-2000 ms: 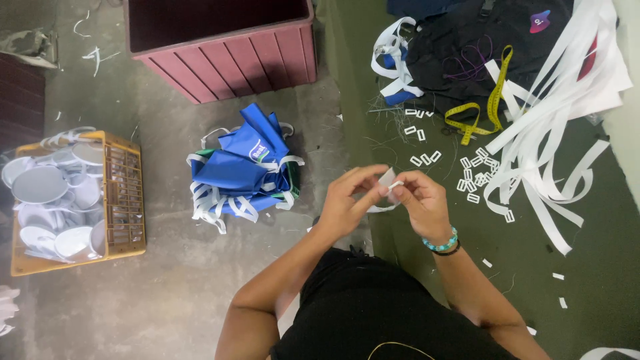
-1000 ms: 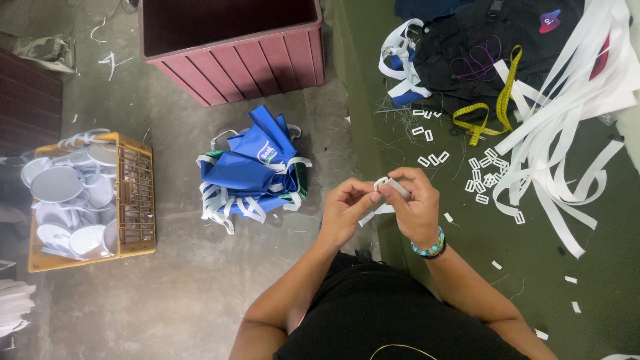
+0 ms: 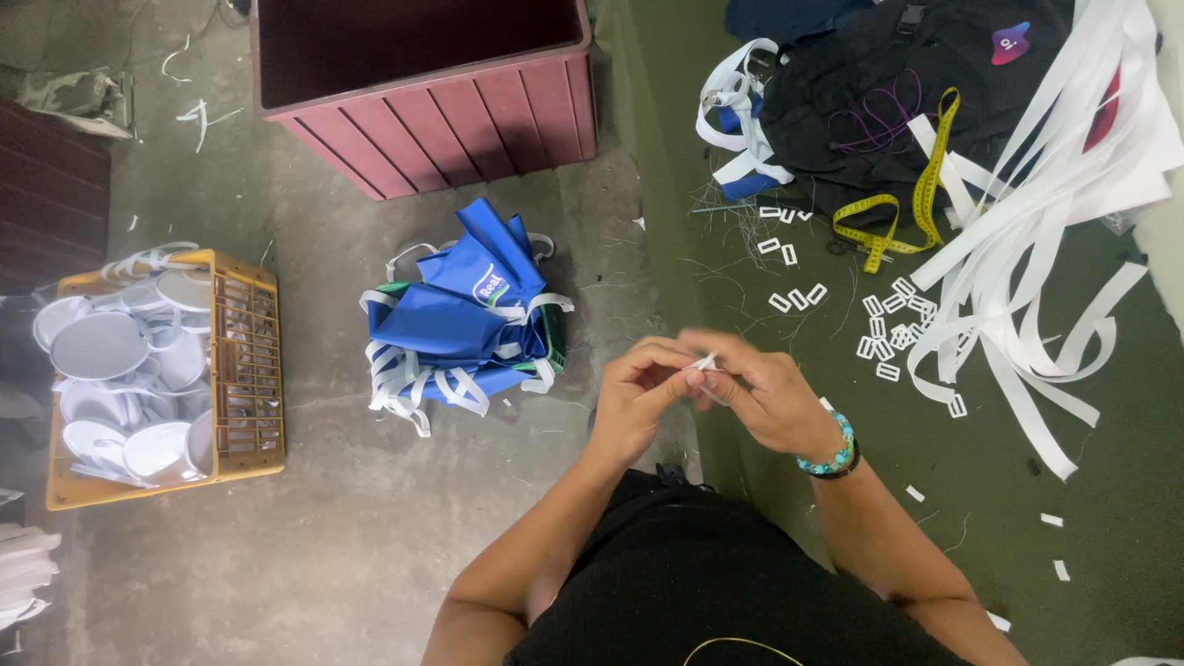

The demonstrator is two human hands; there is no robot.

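My left hand (image 3: 647, 393) and my right hand (image 3: 763, 388) meet in front of my body at the edge of the green table. Between their fingertips they pinch a small piece of white strap (image 3: 705, 363); whether a buckle is on it cannot be told. The fingers of my right hand are blurred, and a beaded bracelet (image 3: 837, 449) is on that wrist. To the right of the hands, small white rectangular strap sliders (image 3: 897, 319) lie in a loose pile. Long white webbing straps (image 3: 1008, 314) spread beside them.
A yellow measuring tape (image 3: 930, 190) and a black fabric bag (image 3: 832, 120) lie on the green table (image 3: 832, 573). On the floor are blue bags with white straps (image 3: 444, 314), a maroon plastic bin (image 3: 453, 125) and a yellow crate (image 3: 248, 361) of white oval pieces (image 3: 100, 346).
Both hands stay together, their fingers shifting around the white strap piece. A loop of strap seen between the fingers one second ago now shows as a small pinched bit.
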